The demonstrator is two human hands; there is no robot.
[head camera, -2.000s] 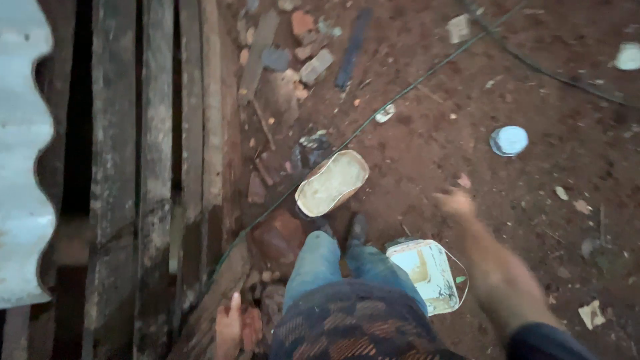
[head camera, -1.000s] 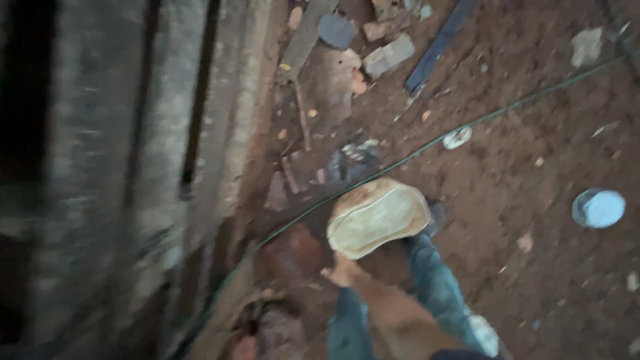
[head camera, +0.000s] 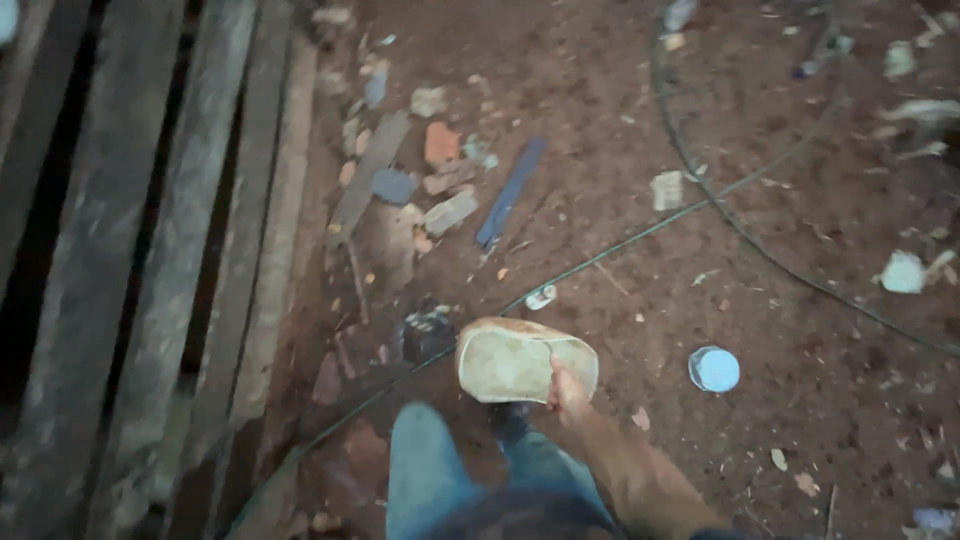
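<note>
My right hand (head camera: 568,390) grips the near rim of a worn, pale oblong container (head camera: 506,367), its thumb over the edge and the other fingers hidden behind or below it. The container's open side faces up, and its pale inside shows nothing distinct in it. It is held in front of my legs, above the dirt ground. My left hand is outside the view. A thin green hose or cord (head camera: 630,241) runs along the ground and passes behind the container.
Weathered wooden planks (head camera: 169,247) with dark gaps stand at the left. Brick pieces (head camera: 442,142), a flat dark blue strip (head camera: 512,191) and other litter lie ahead. A round whitish-blue lidded tub (head camera: 715,368) is at the right; a dark cable (head camera: 780,262) curves beyond it.
My right hand, empty two seconds ago, now holds the container's rim. One second ago a hand touched the container's lower left side. The left hand seen earlier has left the view.
</note>
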